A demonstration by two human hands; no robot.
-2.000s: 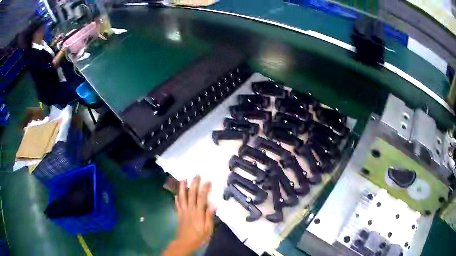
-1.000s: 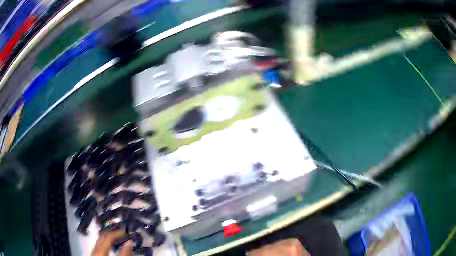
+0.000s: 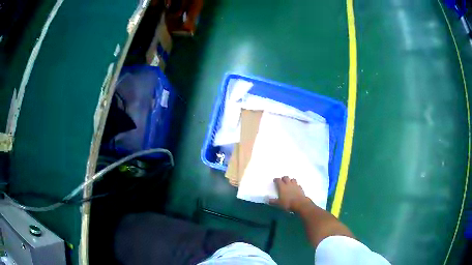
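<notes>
A white sheet (image 3: pixel 284 150) lies over the top of a blue crate (image 3: pixel 290 88), its near edge over the crate's rim. Brown cardboard (image 3: pixel 249 134) shows beside and under it, with more white wrapping at the crate's left. My right hand (image 3: pixel 289 194) reaches in from the lower right and is closed on the sheet's near edge, fingers on top; the thumb's exact hold is hard to see. My left hand is not in view.
The bench edge (image 3: pixel 98 124) runs down the left, with the grey machine's corner (image 3: pixel 36 233) at lower left. A grey hose (image 3: pixel 124 158) hangs over the edge. Another blue crate (image 3: pixel 158 111) stands by the bench. A yellow line (image 3: pixel 352 67) crosses the green floor.
The view has swung right and down from the bench and machine to the floor crate. My right hand is now on the white sheet. My left hand has left the view.
</notes>
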